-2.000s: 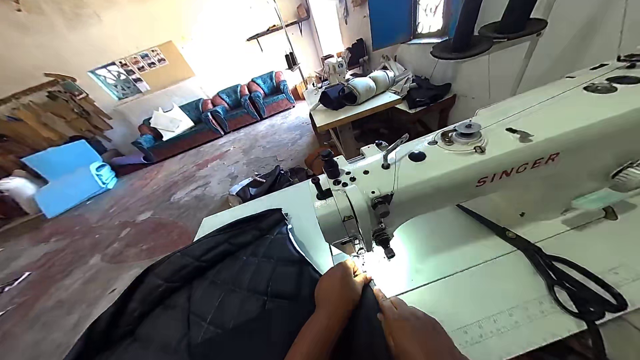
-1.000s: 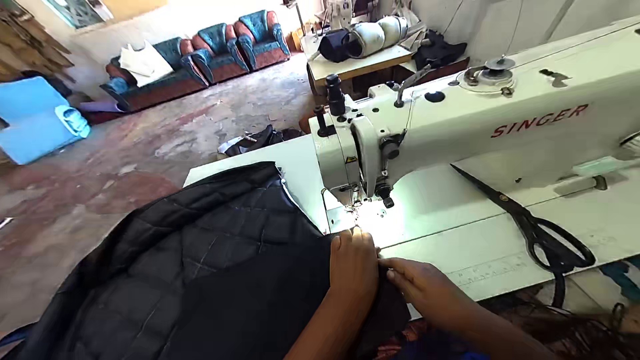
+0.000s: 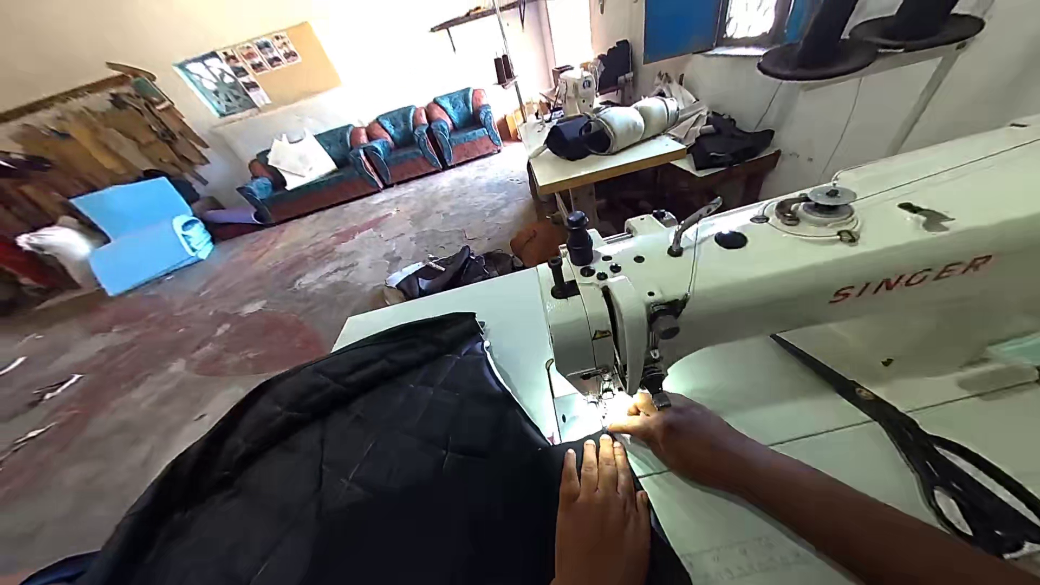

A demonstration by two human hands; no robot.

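Black quilted fabric point(image 3: 382, 455) spreads over the left part of the sewing table, its right edge running up to the needle area of a white Singer sewing machine point(image 3: 756, 268). My left hand point(image 3: 601, 512) lies flat on the fabric just in front of the presser foot point(image 3: 605, 394), fingers pointing at it. Beside the needle, my right hand point(image 3: 682, 431) reaches in from the right with its fingertips at the fabric's edge under the lamp light; whether they pinch it is hidden by glare. Black-handled scissors point(image 3: 894, 431) rest on the table right of my right arm.
Dark cloth scraps point(image 3: 455, 272) lie beyond the table's far edge. Another sewing table point(image 3: 609, 162) holds rolled material point(image 3: 626, 130). Black thread cones point(image 3: 821, 49) stand on a rack above the machine. A sofa point(image 3: 325, 191) and armchairs point(image 3: 463, 130) line the far wall, with blue foam sheets point(image 3: 146, 236) at left.
My right hand has moved from the fabric's edge in front of the needle up to beside the presser foot. My left hand has drawn back a little and now lies flatter.
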